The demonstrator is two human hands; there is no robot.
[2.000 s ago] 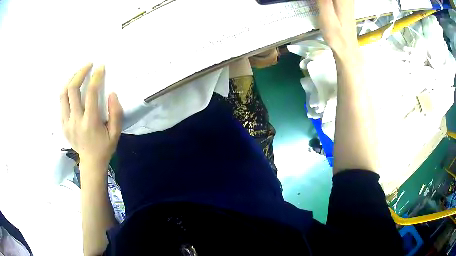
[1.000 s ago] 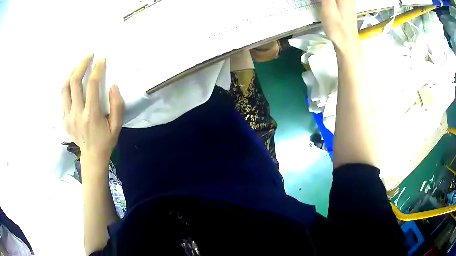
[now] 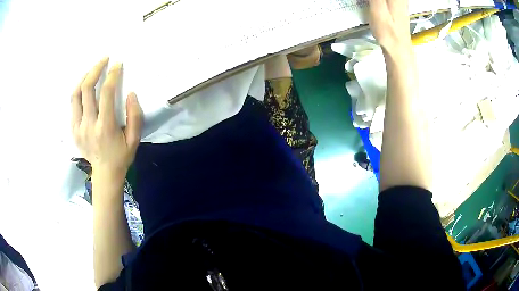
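Observation:
My left hand (image 3: 107,122) lies palm down with its fingers spread on a white garment piece (image 3: 196,111), which hangs over the table edge onto my dark-clothed lap. The glare hides where the cloth ends on the left. My right hand (image 3: 390,23) rests at the front edge of the white sewing table (image 3: 227,42); its fingers are cut off by the top of the picture, and whether it holds anything does not show. A printed ruler scale (image 3: 284,28) runs along the table's front. A strip with a dark outline (image 3: 161,10) shows at the top.
A large heap of white pieces (image 3: 449,113) lies at the right, by a yellow bent tube (image 3: 455,27). Another yellow tube (image 3: 484,246) is at the lower right, near a blue object (image 3: 469,270). Green floor (image 3: 327,91) shows between table and heap. White cloth (image 3: 45,227) fills the left.
The view has shifted slightly, so the table sits higher in the picture, and the dark flat object at the top is out of view. Both hands keep nearly the same poses.

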